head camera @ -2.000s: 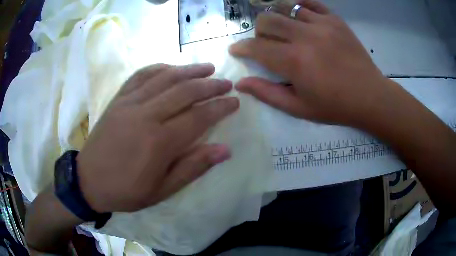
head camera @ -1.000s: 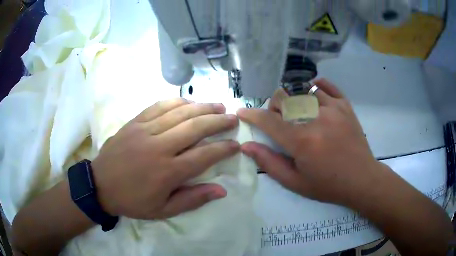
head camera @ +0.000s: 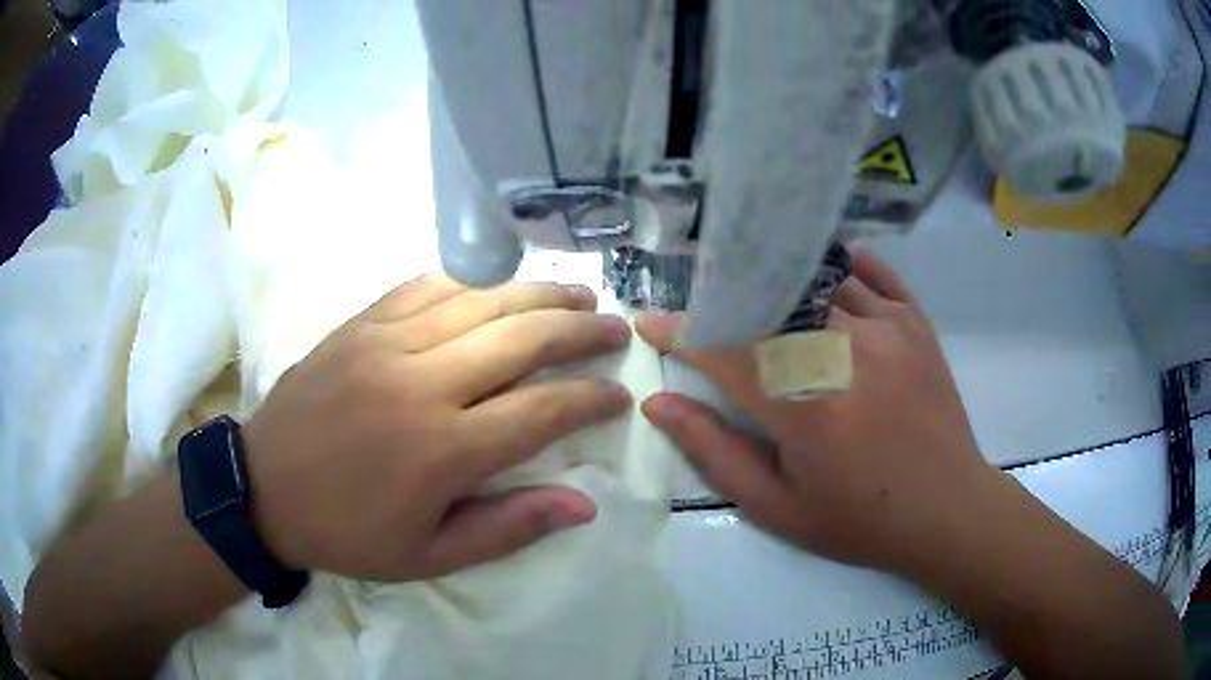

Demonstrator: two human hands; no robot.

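A pale cream cloth (head camera: 571, 604) lies over the white table at the left and centre, bunched at the far left. Its folded edge (head camera: 647, 445) runs toward the presser foot (head camera: 644, 276) of the sewing machine (head camera: 784, 146). My left hand (head camera: 445, 425) lies flat on the cloth, palm down, fingertips near the folded edge. My right hand (head camera: 810, 425) is just right of that edge, with thumb and index fingertip beside it. Its other fingers are partly hidden behind the machine head. I cannot tell if it grips the cloth.
A knob (head camera: 1049, 117) and a yellow piece (head camera: 1089, 186) are at the upper right. A printed ruler (head camera: 850, 648) runs along the table's front edge. Dark thin strands (head camera: 1178, 458) lie at the right edge. A dark purple rim (head camera: 40, 146) shows at the upper left.
The machine head came into view after the first frame and now looks larger and lower. Both hands have moved together to the cloth edge by the presser foot and stay there.
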